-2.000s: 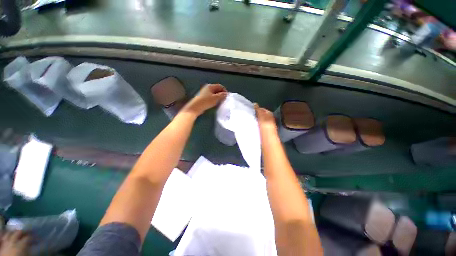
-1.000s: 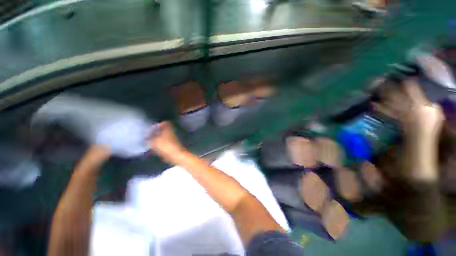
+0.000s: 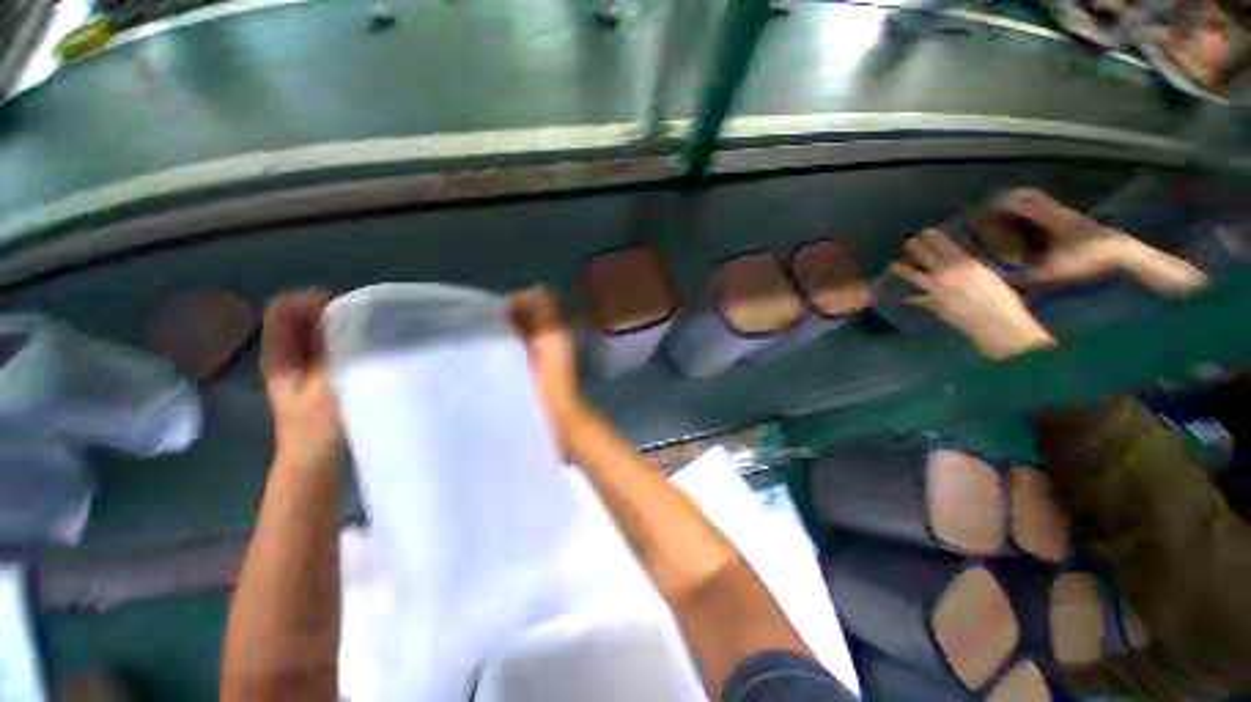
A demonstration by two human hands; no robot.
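Note:
A white protective bag (image 3: 446, 480) hangs between my hands with its rim held apart at the top. My left hand (image 3: 299, 359) grips the rim's left side, slightly blurred. My right hand (image 3: 543, 354) grips the rim's right side. The bag's lower part overlaps the white bag stack (image 3: 604, 665) in front of me, so its lower end is hard to tell. A bare grey unit with a brown end (image 3: 631, 291) stands on the belt just right of my right hand. Another brown-ended unit (image 3: 203, 329) is blurred, left of my left hand.
Two brown-ended units (image 3: 759, 295) are further right on the belt. Another person's hands (image 3: 977, 291) touch a unit at the right. Several grey units (image 3: 878, 497) lie right of the stack. Bagged units (image 3: 103, 391) lie at the left. A green post (image 3: 723, 89) and metal-edged rail (image 3: 412, 172) are beyond.
The white sleeve my hands were at has been let go. My hands now hold an open bag over the stack. The other person's hands have moved onto a unit on the belt.

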